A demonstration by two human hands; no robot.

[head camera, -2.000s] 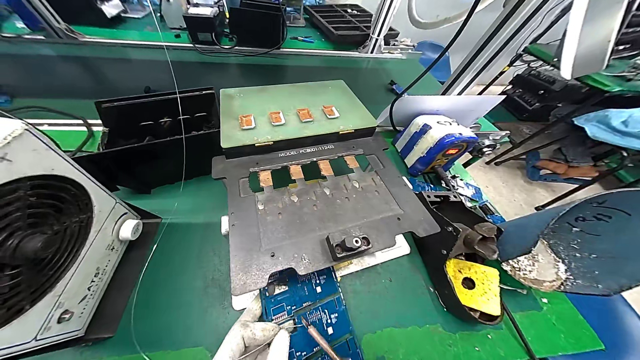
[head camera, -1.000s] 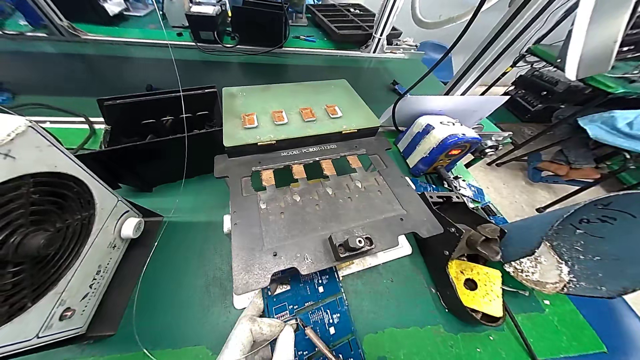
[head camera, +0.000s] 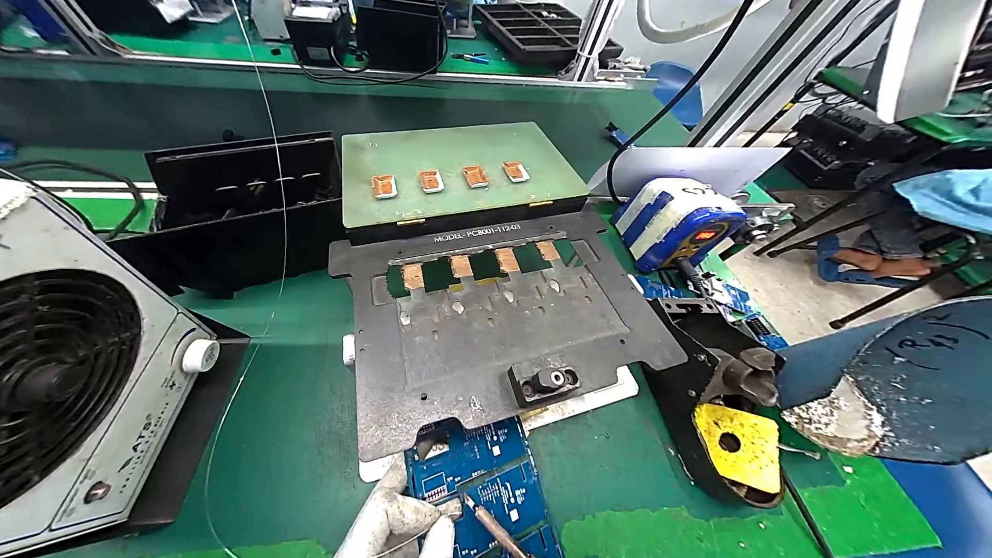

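Observation:
My left hand (head camera: 399,515), in a whitish glove, is at the bottom centre with its fingers closed on thin solder wire, beside blue circuit boards (head camera: 496,457). The tip of a soldering iron (head camera: 492,523) comes up from the bottom edge and meets the board close to my fingertips. My right hand is out of the frame. The boards lie partly under a dark grey fixture plate (head camera: 496,341), which has a row of copper-coloured pads in its slot. Behind it, a pale green lid (head camera: 457,147) carries several small copper-coloured pieces in white frames.
A fan unit (head camera: 93,372) stands at the left, a black open box (head camera: 240,194) behind it. On the right are a blue and white soldering station (head camera: 674,225), an iron stand with a yellow sponge (head camera: 738,448) and a blue fume duct (head camera: 914,380). A person's foot shows beyond.

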